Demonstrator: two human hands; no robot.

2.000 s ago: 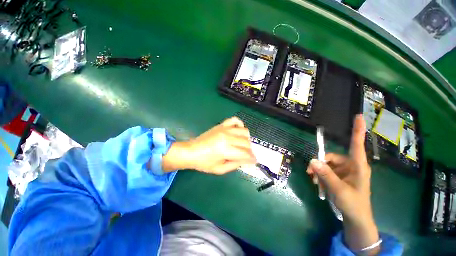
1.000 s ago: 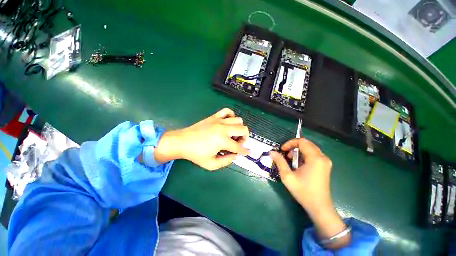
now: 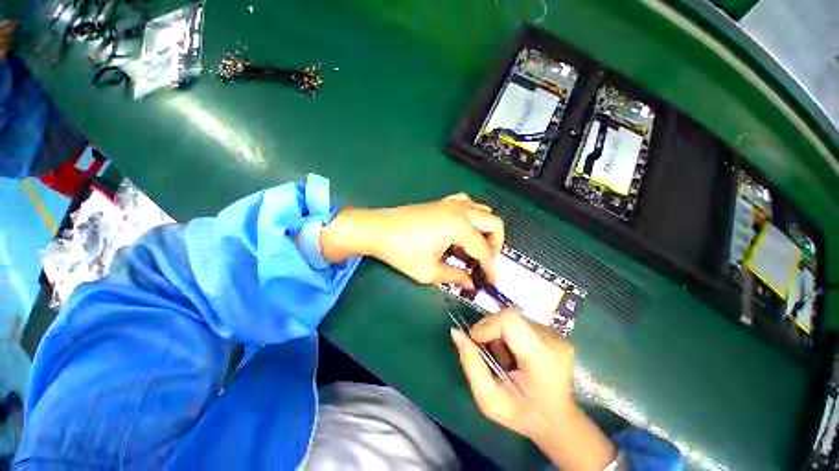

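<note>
A device unit (image 3: 538, 292) with a white battery and dotted component edges lies on the dark grid mat (image 3: 589, 262) in front of me. My left hand (image 3: 428, 241) is over the unit's left end, its fingertips closed on a black flex cable (image 3: 485, 283) that lies across the unit. My right hand (image 3: 524, 368) is just below the unit and holds thin silver tweezers (image 3: 485, 351), their tips pointing up and left near the unit's lower left edge. The left end of the unit is partly hidden by my left hand.
A black foam tray (image 3: 681, 230) with several device units stands behind the mat; its middle slot is empty. Dark cables with gold-coloured ends (image 3: 271, 74), a clear bag (image 3: 168, 51) and a black pile lie upper left. Crumpled clear bags (image 3: 101, 235) lie left. Another tray is cut off at right.
My right hand has moved down and left to below the unit, the tweezers now pointing up-left. My left hand is now on the flex cable. The view has shifted, moving the tray right.
</note>
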